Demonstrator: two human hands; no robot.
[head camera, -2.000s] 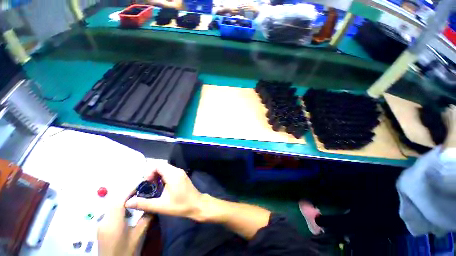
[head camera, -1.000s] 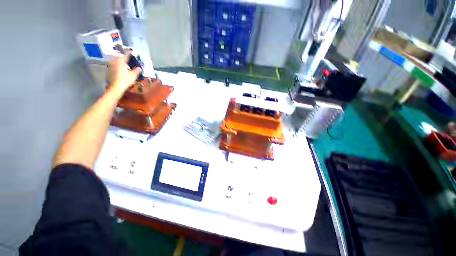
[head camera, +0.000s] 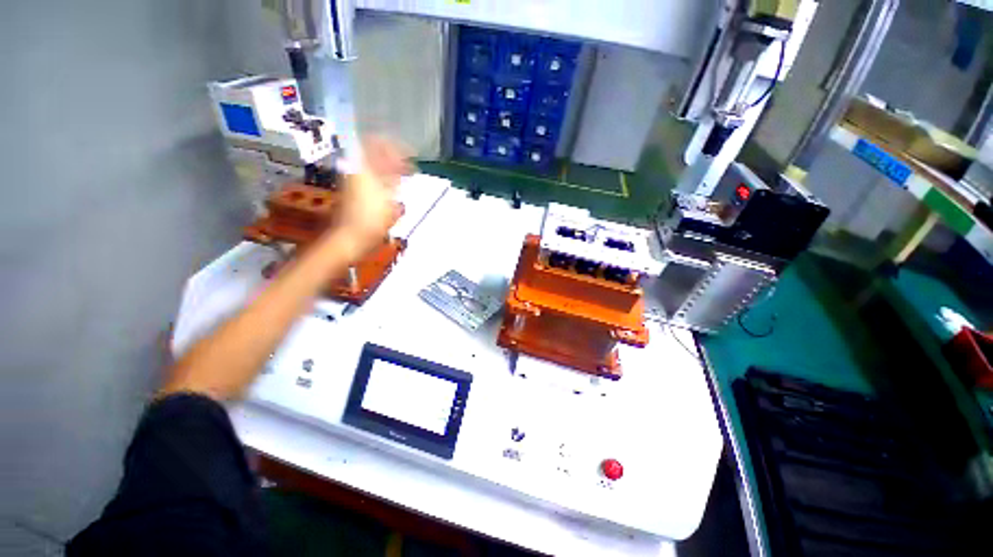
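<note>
My left hand (head camera: 376, 185) is motion-blurred above the right side of the left orange fixture (head camera: 299, 200); whether it holds anything cannot be told. My forearm hides part of this fixture, whose top shows round holes. The right orange fixture (head camera: 575, 309) bears a silvery cover plate (head camera: 599, 236) with openings, and dark roundish housings (head camera: 588, 265) show in a row at its front edge. My right hand is out of the picture.
A loose metal plate (head camera: 460, 299) lies between the fixtures. A touchscreen (head camera: 408, 398) and red emergency stop (head camera: 612, 469) are at the front. A white box (head camera: 261, 114) stands at left, a black box with red display (head camera: 762, 212) at right, beside a blister tray (head camera: 844, 457).
My left hand has moved right, from the back of the left fixture to above its right side. The camera view has shifted slightly, and the machine appears lower and further right.
</note>
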